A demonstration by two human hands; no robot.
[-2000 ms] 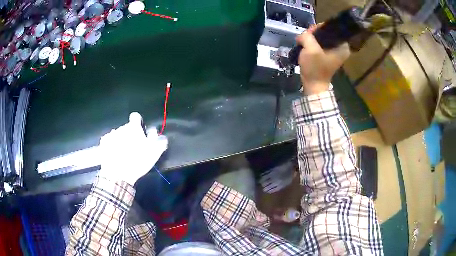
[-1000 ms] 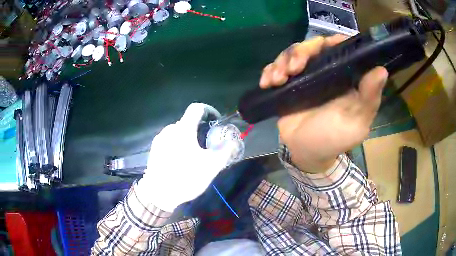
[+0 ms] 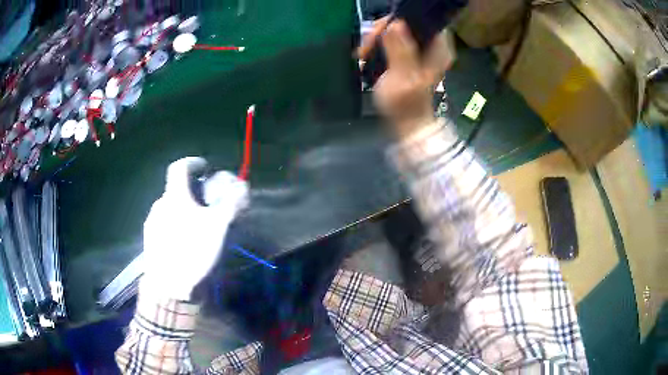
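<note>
My left hand [image 3: 187, 227], in a white glove, is closed around a metal channel unit [image 3: 121, 282] near the bench's front edge. The unit's far end and its motor are mostly hidden by the glove. Red motor leads [image 3: 247, 145] with a white tip stick up beyond my fingers. A thin blue wire [image 3: 254, 257] hangs below the glove. My bare right hand [image 3: 412, 69], blurred, holds the black electric screwdriver [image 3: 428, 16] at the top, over the metal box [image 3: 366, 88], which it mostly hides. The screwdriver's bit is not visible.
A heap of motors with red leads [image 3: 110, 89] lies at the far left. Metal channels [image 3: 29, 253] stand at the left edge. Brown cardboard [image 3: 579, 95] is at the right, with a black phone [image 3: 560, 218] on cardboard. A yellow label [image 3: 474, 105] lies near the box.
My right hand with the screwdriver has moved from the motor at my left hand up and away to the metal box. My left hand still holds the unit; its red leads now point up.
</note>
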